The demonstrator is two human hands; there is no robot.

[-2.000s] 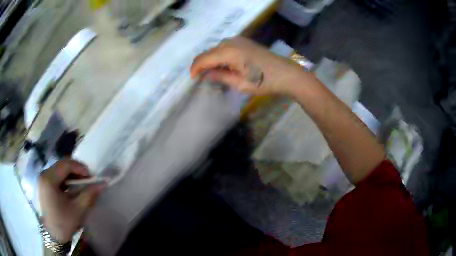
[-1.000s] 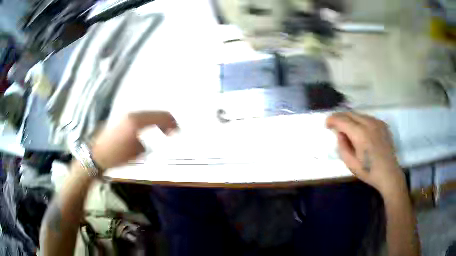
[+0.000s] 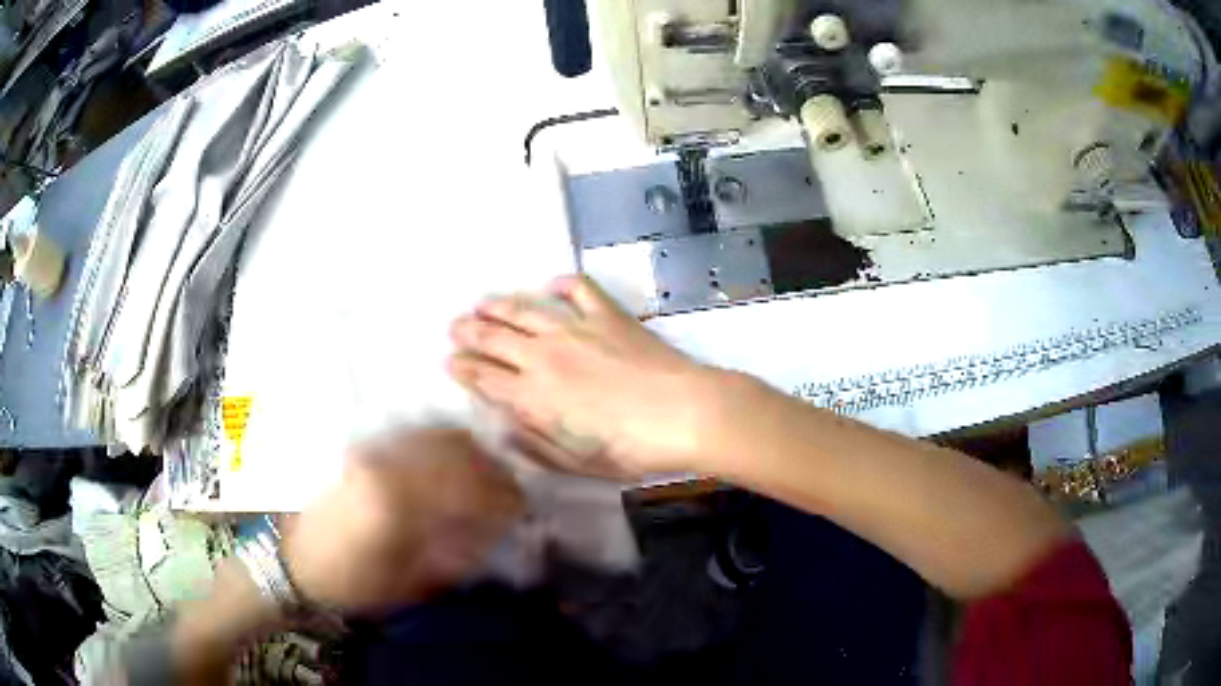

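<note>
A pale greyish garment panel (image 3: 589, 525) hangs over the table's front edge, partly hidden under my hands. My right hand (image 3: 576, 375) lies palm down over the cloth and the white surface, its fingers stretched to the left. My left hand (image 3: 422, 516) is blurred, its fingers curled around cloth at the front edge; its fingertips are not clear. The sewing machine (image 3: 696, 81) stands behind, its presser foot (image 3: 695, 188) visible above the metal plates (image 3: 710, 268), with no hand at it.
A fanned stack of pale grey panels (image 3: 188, 255) lies at the left, beside a yellow label (image 3: 236, 432). A printed rule (image 3: 1004, 359) runs along the table's front right. More pale cloth (image 3: 127, 536) lies low at the left, below table height.
The view has swung from the tilted side area to the machine. My hands, wide apart one second ago, are now close together; my right hand has moved left. The hanging cloth has come into view between them.
</note>
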